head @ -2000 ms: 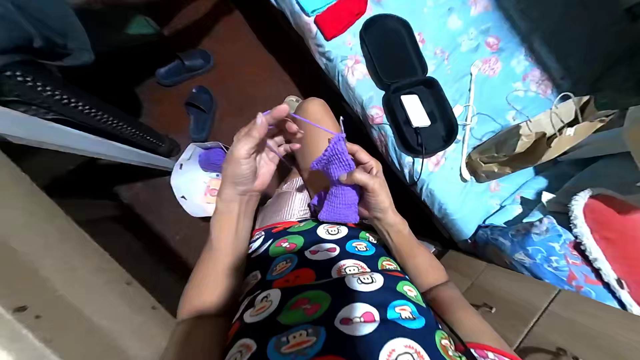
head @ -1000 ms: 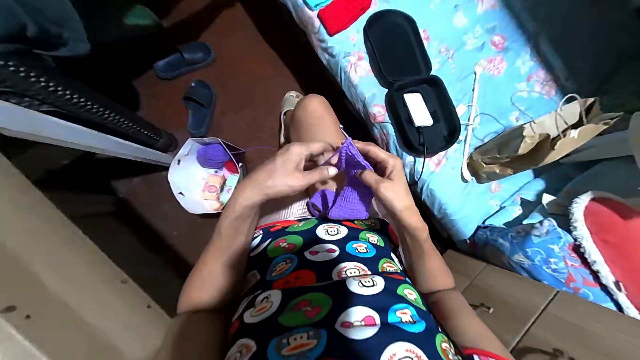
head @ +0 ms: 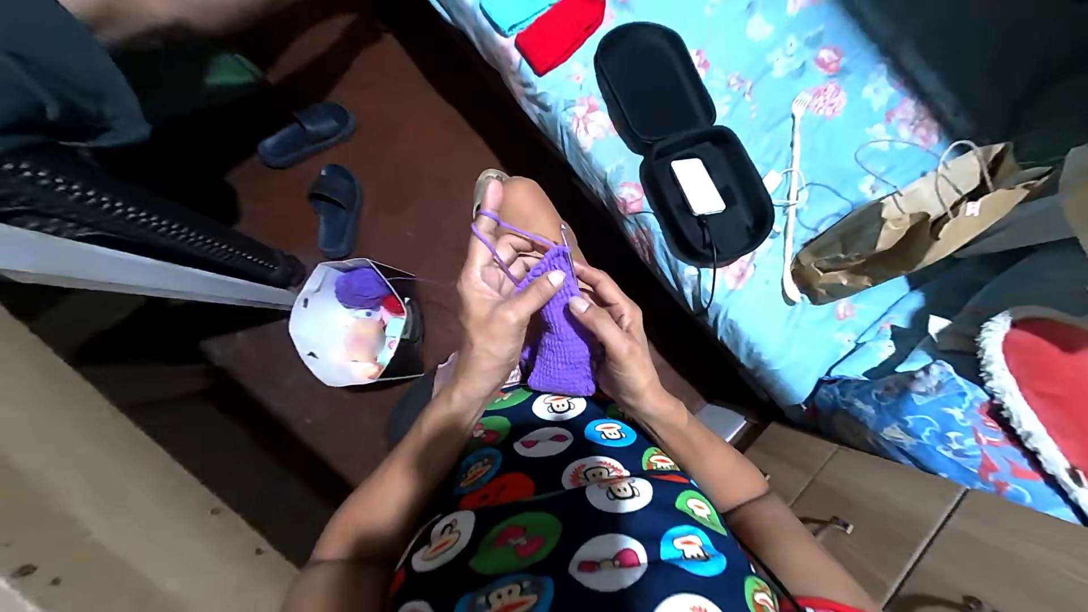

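Observation:
A purple crocheted or knitted piece [head: 563, 344] hangs above my lap between both hands. My left hand [head: 501, 297] pinches its upper left edge with the thumb, while purple yarn [head: 520, 229] loops round the raised index finger and runs to the top of the piece. My right hand [head: 616, 331] grips the right edge, thumb in front. A thin metal hook or needle [head: 565, 238] sticks up at the top corner; its lower part is hidden by the work and fingers. A purple yarn ball [head: 361, 288] lies in a white bag [head: 327, 340] on the left, its strand leading toward my hands.
To the right, a bed with a floral sheet [head: 586, 166] holds an open black case [head: 735, 229] with a white device [head: 698, 186], a back scratcher [head: 793, 195] and a brown paper bag [head: 884, 229]. Dark slippers [head: 335, 212] lie on the floor. Wooden drawers [head: 858, 476] stand lower right.
One second ago my hands were close together at the top of the piece; now the left index finger is raised with yarn round it, and the piece faces the camera more flatly.

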